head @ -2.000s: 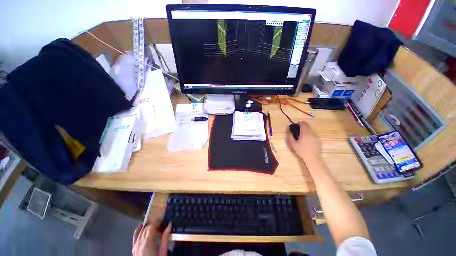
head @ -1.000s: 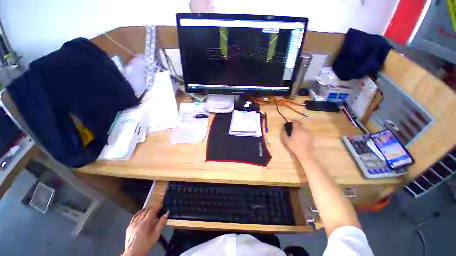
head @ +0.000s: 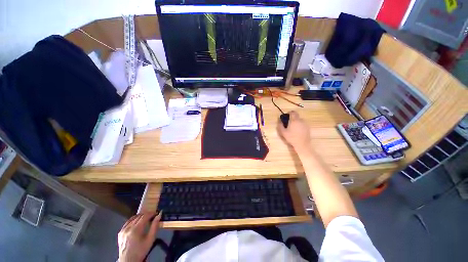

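My right hand (head: 295,131) lies over the small black wired mouse (head: 285,120) on the bare desk, right of the black mouse pad (head: 233,143). My left hand (head: 137,236) rests at the left front corner of the keyboard tray (head: 236,222), its fingertips by the left end of the black keyboard (head: 226,199). Whether it grips the tray edge is hard to tell. The monitor (head: 228,43) shows nested lines on black, with two upright yellow-green shapes.
Note slips (head: 240,116) lie on the pad. A lit smartphone (head: 386,135) lies on a calculator (head: 362,148) at right. Loose paper (head: 182,125) and dark navy cloth (head: 56,97) are at left. A folded navy cloth (head: 353,40) hangs on the right partition.
The view has shifted, so the desk sits differently in the frame. The yellow-green shapes on the monitor look larger than one second ago. Both hands keep about the same places at the mouse and tray.
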